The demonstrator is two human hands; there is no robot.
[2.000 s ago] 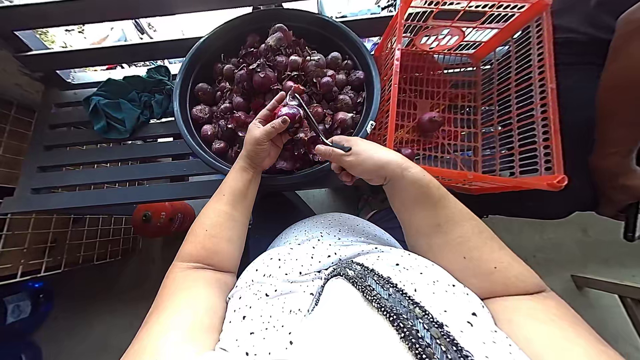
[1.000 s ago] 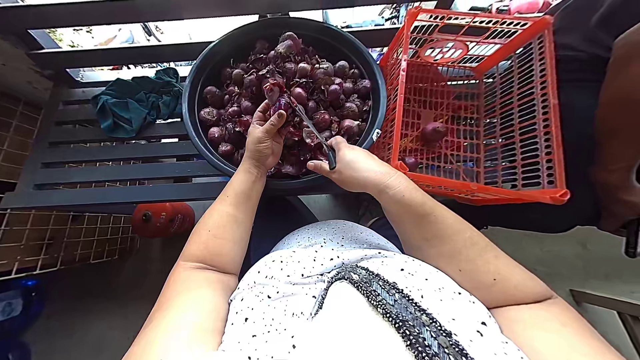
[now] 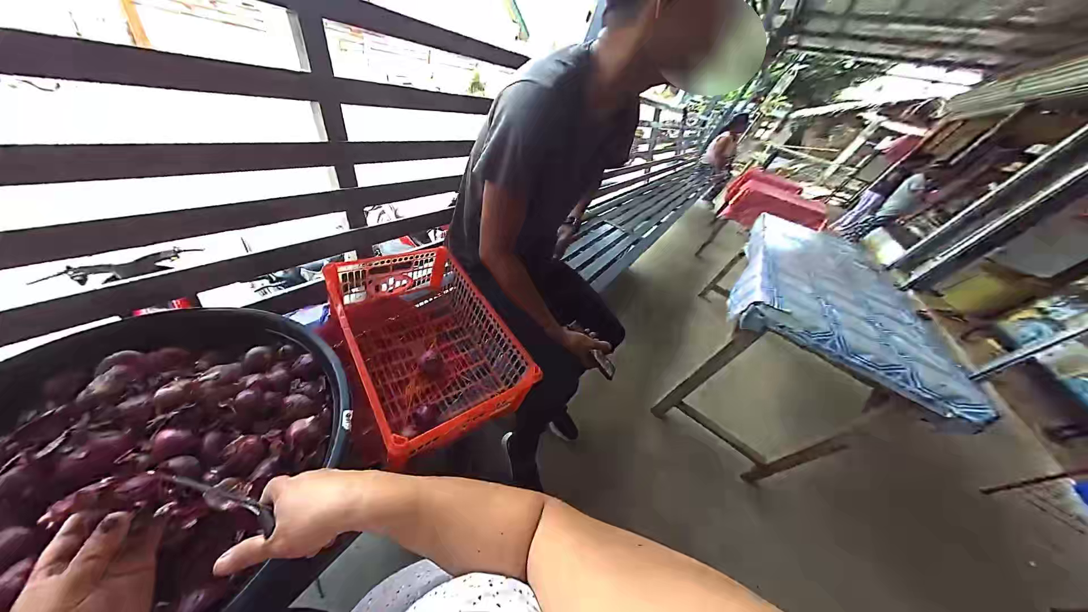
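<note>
My left hand [image 3: 98, 561] is over the onions at the lower left, its fingers at a red onion with loose skin [image 3: 127, 493]; whether it grips the onion is hard to tell. My right hand [image 3: 297, 514] is closed around the dark handle of a small knife [image 3: 212, 493], whose blade points left toward that onion. Many red onions [image 3: 174, 395] fill a large dark round tub [image 3: 336, 374] below and around both hands. Beside the tub stands a red plastic crate [image 3: 501, 399] holding a few red onions [image 3: 431, 363] and some bits of skin.
A person in a dark shirt [image 3: 544, 127] sits beyond the crate, a phone [image 3: 603, 364] in one hand. Slatted railing [image 3: 170, 157] runs behind the tub. A table with a blue patterned cover [image 3: 841, 297] stands at right, with red-covered tables [image 3: 769, 200] and more people farther back.
The view has swung far to the right, bringing the seated person and tables into sight. My left hand has lowered beside the onion it held up earlier; my right hand still holds the knife.
</note>
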